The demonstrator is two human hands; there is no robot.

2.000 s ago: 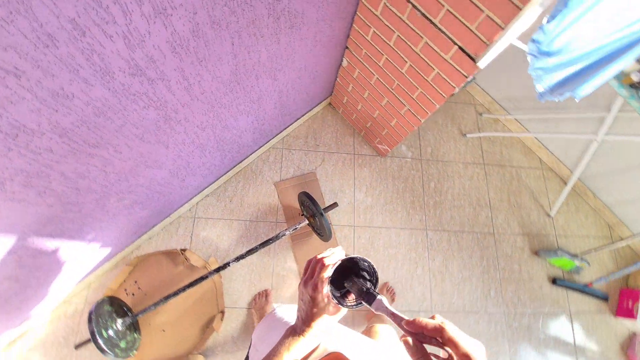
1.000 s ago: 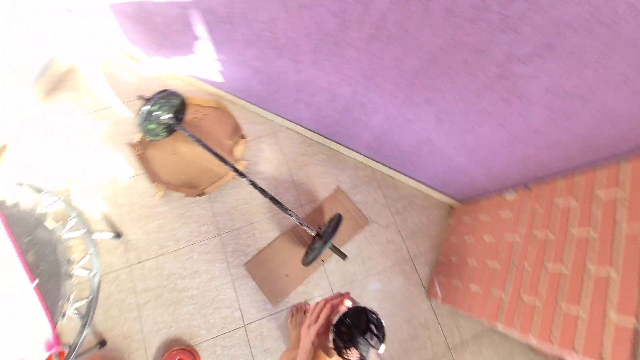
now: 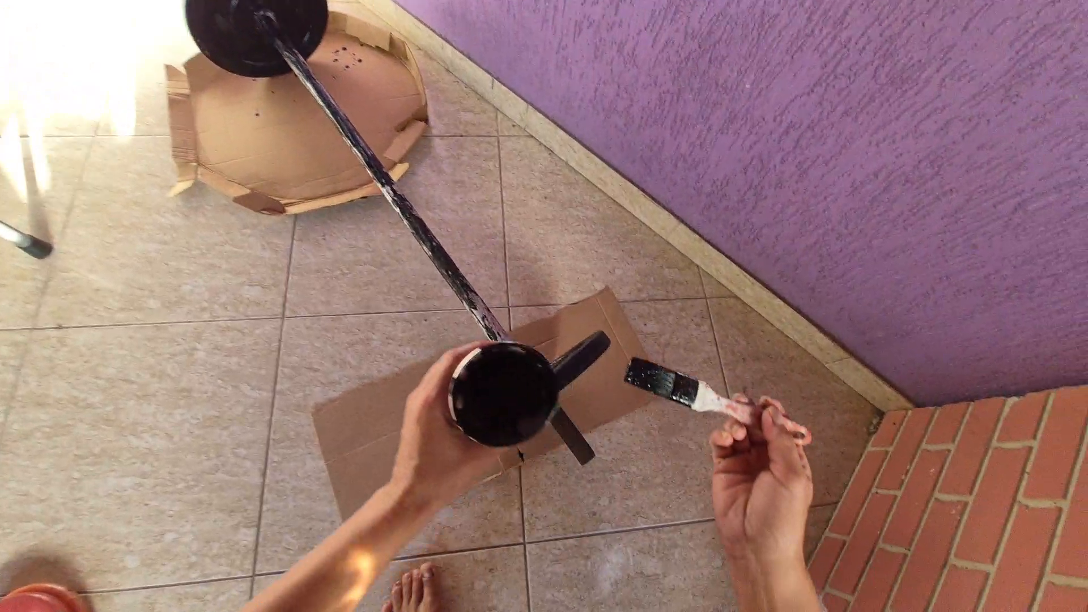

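My left hand (image 3: 446,429) is wrapped around a can of black paint (image 3: 503,394), its open top facing me. In my right hand (image 3: 761,476) is a paintbrush (image 3: 718,403) with a white handle and black, paint-coated bristles, pointing left toward the can but apart from it. Below the can lies a barbell, its bar (image 3: 399,200) patchily coated in black. The far weight plate (image 3: 255,34) is black. The can partly hides the near plate (image 3: 581,360), and the bar's end (image 3: 574,436) sticks out past it.
A round cardboard piece (image 3: 280,127) with raised edges lies under the far plate, and a flat cardboard sheet (image 3: 374,425) under the near end. A purple textured wall (image 3: 765,153) and a brick structure (image 3: 969,501) bound the right side. A red object (image 3: 42,598) sits at bottom left, near my bare foot (image 3: 414,588).
The view has swung over the barbell and come closer. Two seconds ago the brush was in the can's mouth; now my right hand holds it out to the right, clear of the can.
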